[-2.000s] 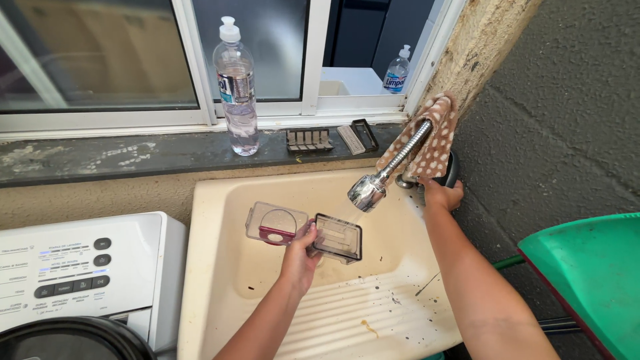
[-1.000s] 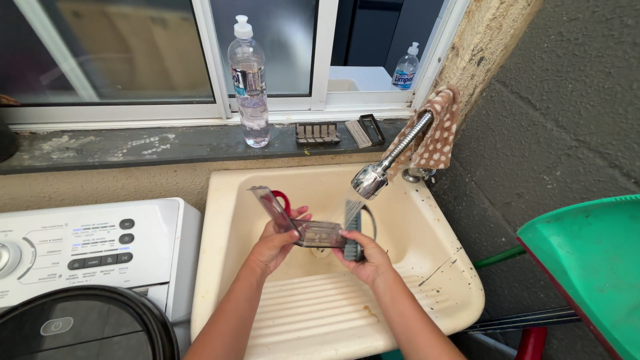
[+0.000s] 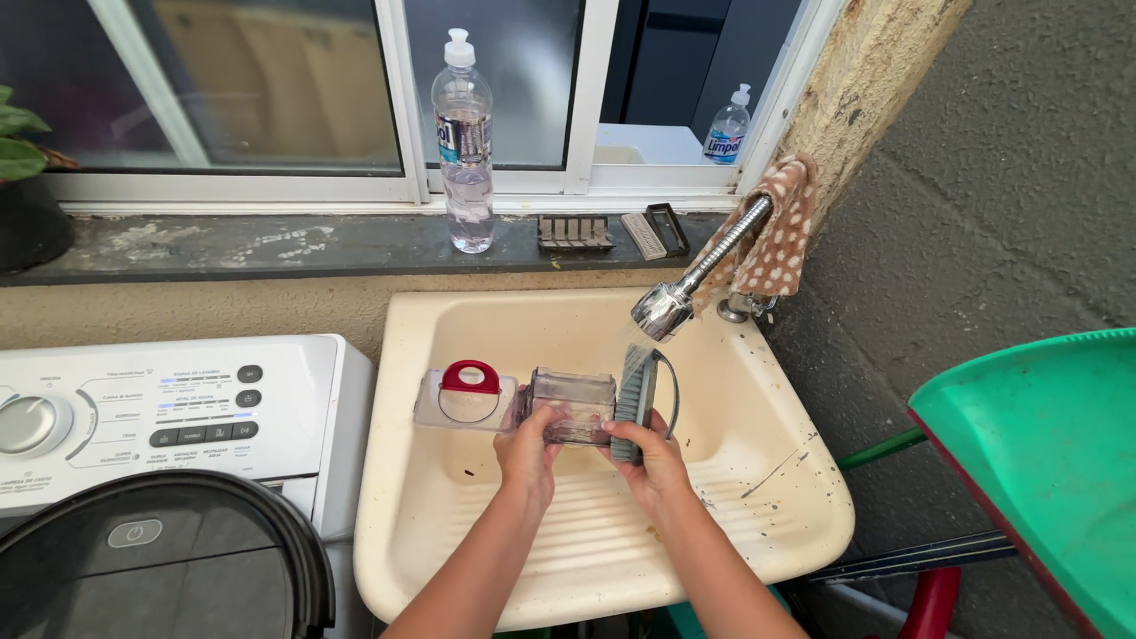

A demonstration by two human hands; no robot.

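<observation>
My left hand (image 3: 530, 448) grips a clear plastic dustbin container (image 3: 572, 404) over the laundry sink (image 3: 377, 532). Its transparent lid (image 3: 430, 408), with a red ring-shaped handle (image 3: 470, 376), is swung out to the left. A grey scrub brush (image 3: 634, 399) with a thin loop handle is in my right hand (image 3: 655, 461), bristles toward the container, and the fingertips of that hand also touch the container's right end. Water runs from the chrome faucet head (image 3: 663, 311) onto the brush's upper end.
A detergent bottle (image 3: 466, 177), a slotted filter piece (image 3: 574, 234) and a small filter with black frame (image 3: 655, 232) are on the sill. A spotted cloth (image 3: 785, 231) hangs over the faucet. A robot vacuum (image 3: 160, 568) lies on the washing machine (image 3: 342, 390); a green plastic item (image 3: 1047, 444) is at right.
My right hand has come from the faucet's base to the container and now holds the brush. Water now runs from the faucet. The container's lid has swung out flatter to the left since a second ago.
</observation>
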